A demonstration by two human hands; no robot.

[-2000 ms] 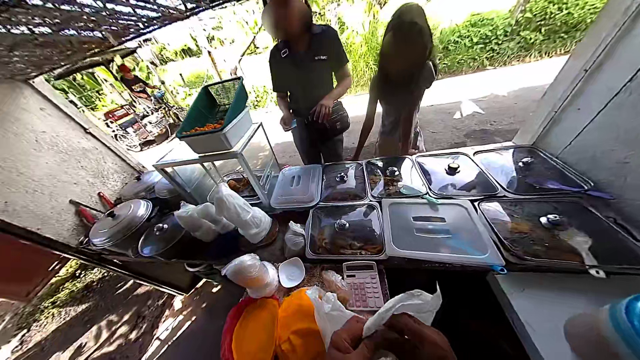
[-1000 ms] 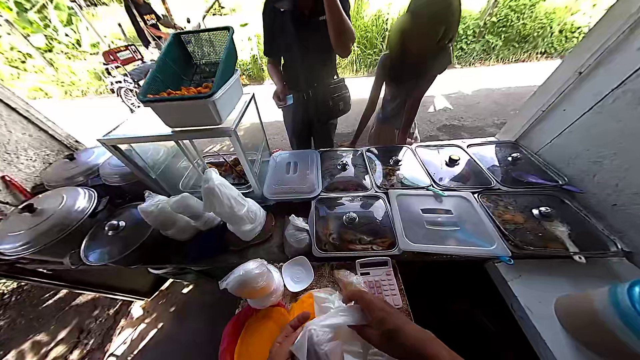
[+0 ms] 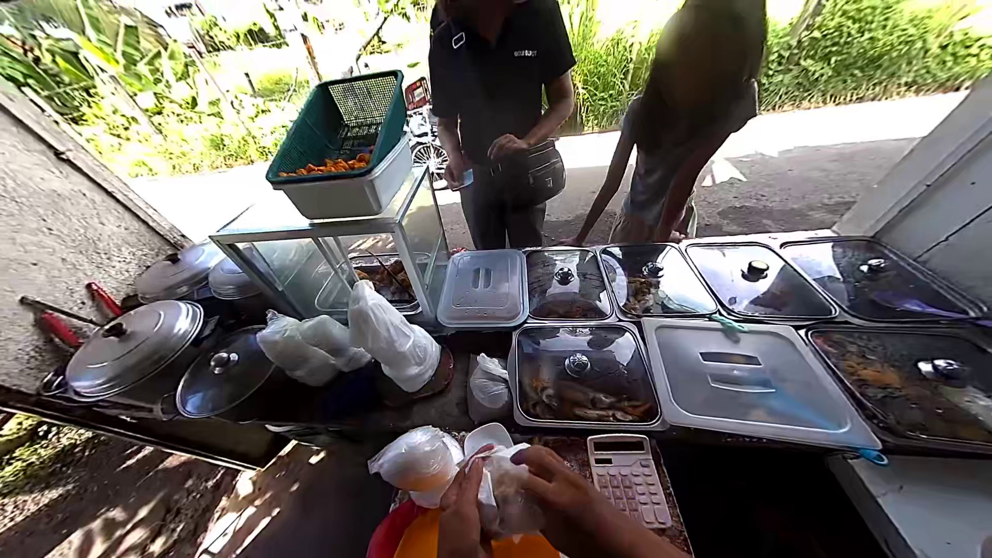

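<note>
Low in the middle of the head view, my left hand (image 3: 463,504) and my right hand (image 3: 562,492) both grip a small translucent plastic bag (image 3: 513,504) with something pale inside. A pink calculator (image 3: 629,480) lies just right of my right hand. Left of my left hand, a filled plastic bag (image 3: 418,463) rests beside a small white dish (image 3: 488,439). Under my hands is an orange item (image 3: 422,539) with a red rim or edge (image 3: 387,535); what it is cannot be told.
Lidded food trays (image 3: 587,376) line the counter ahead and right. Bagged goods (image 3: 395,341), metal pots (image 3: 136,349) and a glass case (image 3: 310,232) carrying a green basket (image 3: 341,132) stand left. Two people (image 3: 504,101) are across the counter.
Both hands, low over the orange item a second ago, are now raised with the bag between them. The right hand has left the calculator's edge. One person's hand has come down from the face.
</note>
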